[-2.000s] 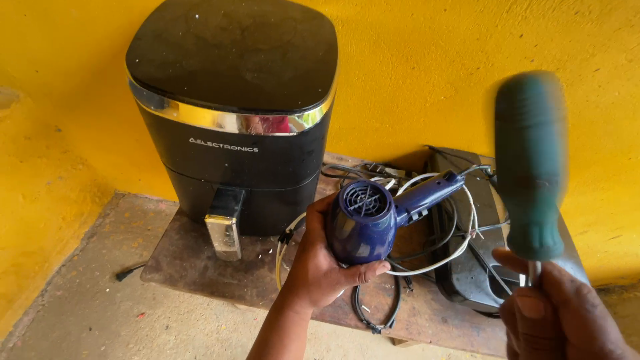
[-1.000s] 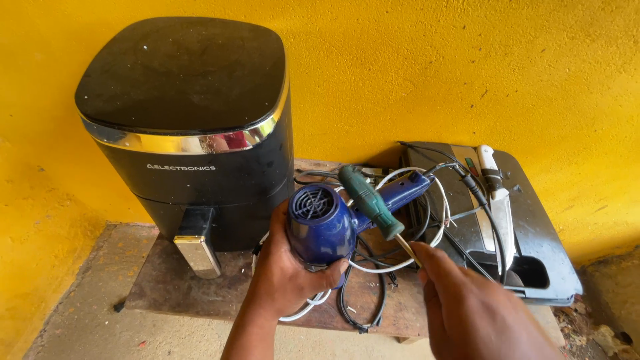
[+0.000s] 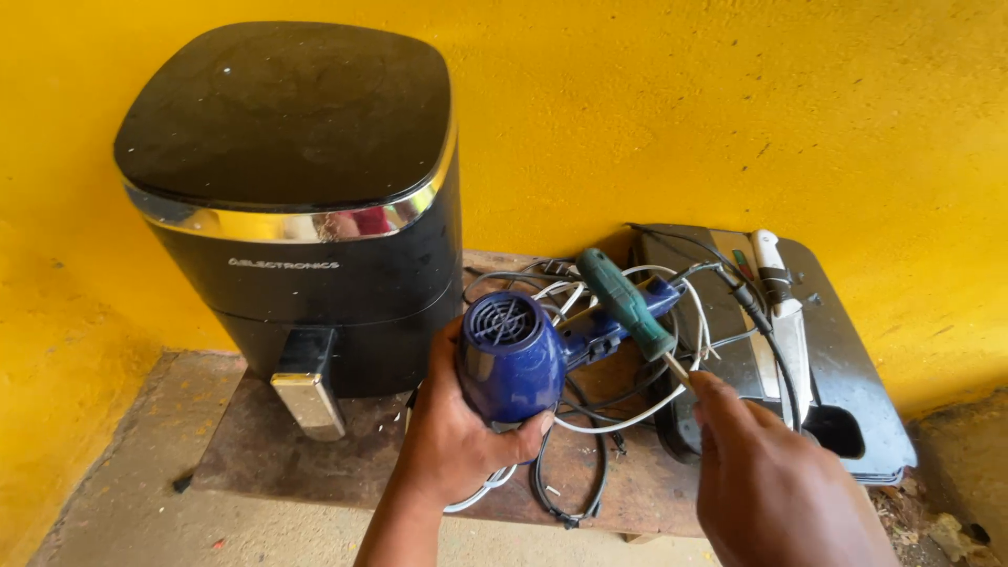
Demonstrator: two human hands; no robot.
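A blue hair dryer (image 3: 512,370) is in my left hand (image 3: 465,433), which wraps its round body from below, with the vented grille facing up. The dryer's handle slants up to the right. My right hand (image 3: 776,480) grips the metal shaft of a screwdriver (image 3: 626,303), so its green handle points away, up and to the left. That green handle overlaps the dryer's handle in view; whether they touch I cannot tell. White and black cables lie behind and below the dryer. The screwdriver's tip is hidden in my right hand.
A black air fryer (image 3: 291,126) stands at the left on a low wooden table (image 3: 276,461), against a yellow wall. At the right lies a dark appliance (image 3: 835,346) with a white-handled knife (image 3: 787,331) and cables on top. A black cable loop (image 3: 571,504) hangs near the front edge.
The screwdriver and my right hand, raised at the right two seconds ago, have come down and left to the dryer's handle. My left hand has kept hold of the dryer. The view has shifted.
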